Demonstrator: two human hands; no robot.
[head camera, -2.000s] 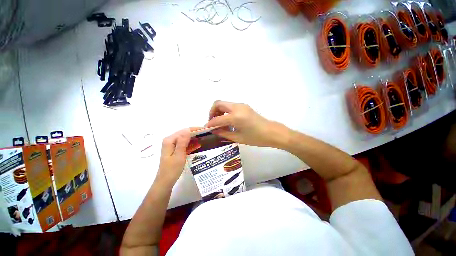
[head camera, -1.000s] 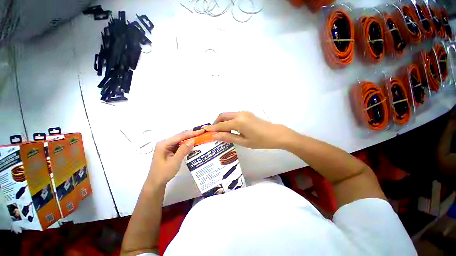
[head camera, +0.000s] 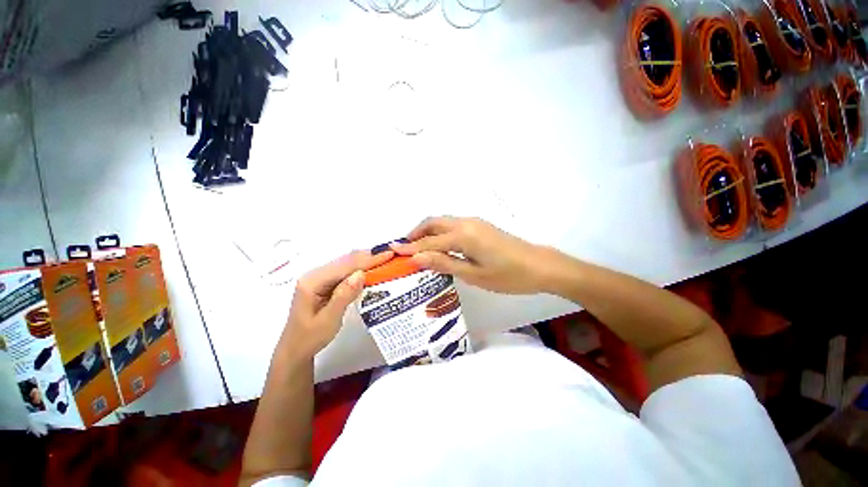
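Observation:
A retail carton (head camera: 415, 319) stands upright against the table's front edge, its white printed face towards me. Its orange top flap (head camera: 391, 270) lies across the top. A black hang tab (head camera: 390, 247) shows between my fingers at the top. My left hand (head camera: 326, 293) grips the carton's upper left corner, thumb on the flap. My right hand (head camera: 466, 253) grips the upper right corner, fingers at the tab. The carton's inside is hidden.
Finished cartons (head camera: 88, 335) with black tabs stand at the left. A heap of black hang tabs (head camera: 226, 100) lies at the back left. Bagged cable coils (head camera: 720, 191) stand in two rows at the right. Loose ties (head camera: 410, 107) lie mid-table. A plastic sack (head camera: 67, 33) is back left.
The carton's flap, raised two seconds ago, has folded down across the top, and the orange panel now shows. The black tab shows above it. Both hands stay at the carton's top.

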